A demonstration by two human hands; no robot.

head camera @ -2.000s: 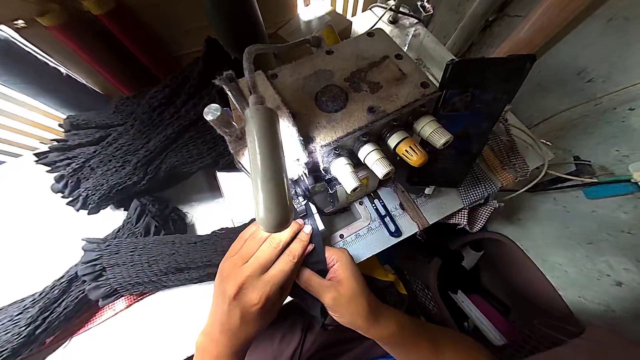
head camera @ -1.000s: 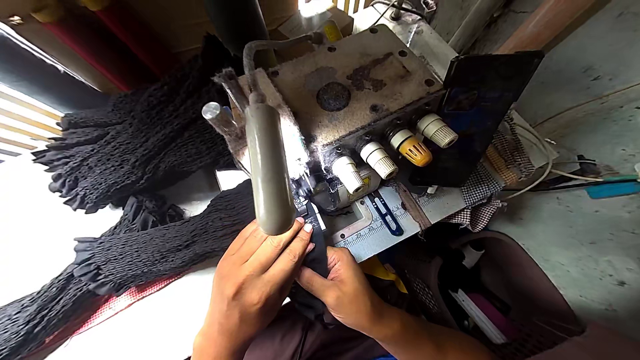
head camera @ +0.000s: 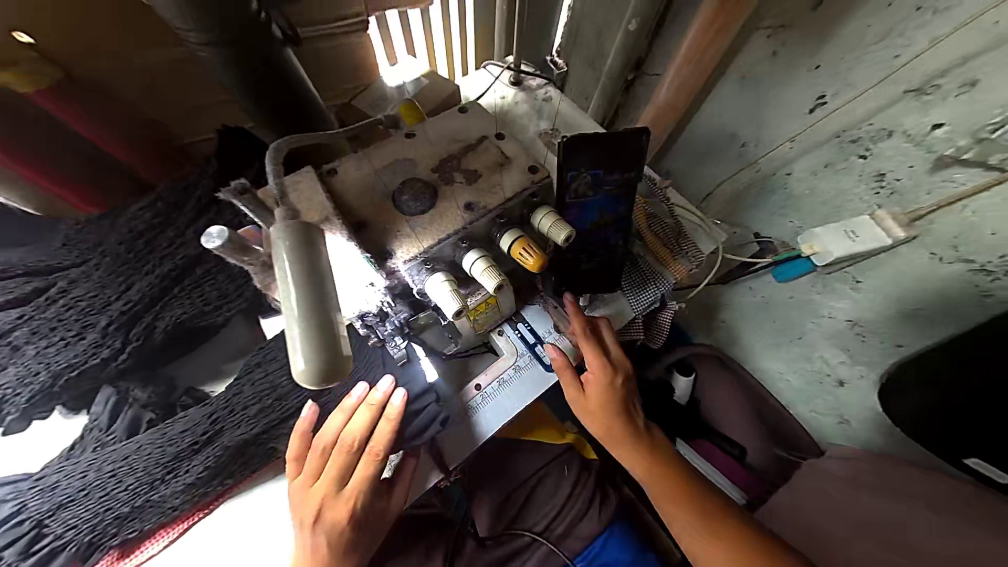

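My left hand point(head camera: 350, 465), fingers spread, rests at the edge of dark gathered fabric point(head camera: 228, 417) in front of the presser foot point(head camera: 398, 342) of an overlock sewing machine point(head camera: 441, 181). To its right, my right hand point(head camera: 602, 378) is raised with the fingers apart. Its index finger reaches the lower edge of a smartphone point(head camera: 600, 213) that stands upright against the machine, its screen lit. Just left of that hand, a blue thread snipper or cutter point(head camera: 534, 343) lies on the plate with the ruler scale. Neither hand grips anything.
A grey cylindrical lamp point(head camera: 311, 307) hangs over the sewing area. White and yellow tension dials point(head camera: 524, 250) line the machine's front. More gathered dark fabric point(head camera: 102, 291) is heaped at left. Checked cloth point(head camera: 650, 287) lies beside the phone, and a white adapter point(head camera: 850, 239) with cables hangs at right.
Both hands were together at the fabric by the presser foot. My right hand has let go and moved right to the phone; my left has opened flat. The view has shifted right.
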